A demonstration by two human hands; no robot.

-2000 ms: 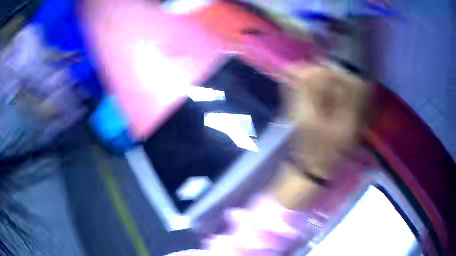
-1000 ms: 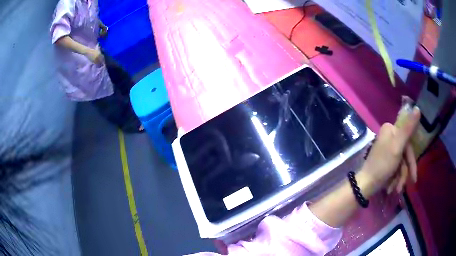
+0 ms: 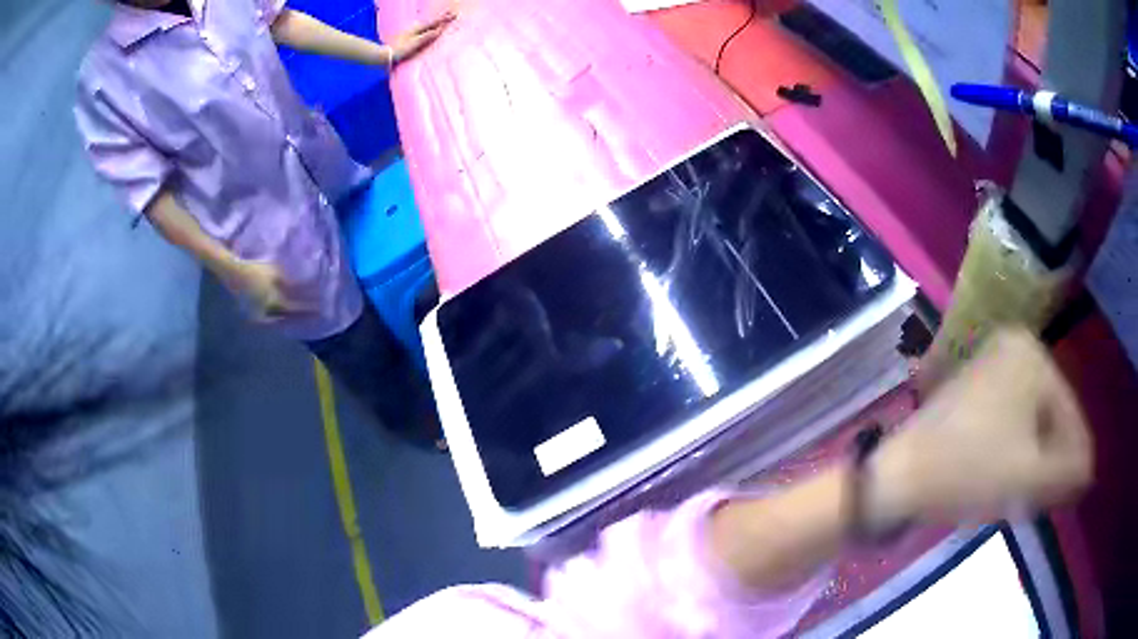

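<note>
A tablet [image 3: 549, 337] with a glossy black screen lies on top of a stack with white edges. A small white label shows near its lower left end. My left hand [image 3: 998, 431], with a dark bracelet, is right of the stack over the bench, below the wrapped post [image 3: 998, 281]. It is blurred, with fingers seemingly curled; whether it holds anything cannot be told. A glaring white screen with a black border [image 3: 961, 599] is cut off at bottom right, below my forearm. My right hand is not in view.
A person in a pink smock [image 3: 231, 137] stands at left beside a blue stool [image 3: 389, 231], one hand on the pink-covered bench [image 3: 499, 137]. A blue pen [image 3: 1042, 106] is on the post. A yellowish strip [image 3: 917, 75] hangs nearby. A dark device [image 3: 836, 48] lies at the back.
My left hand has moved down from beside the post, its fingers now more curled. The person has come closer and put a hand on the bench. The stack looks unchanged.
</note>
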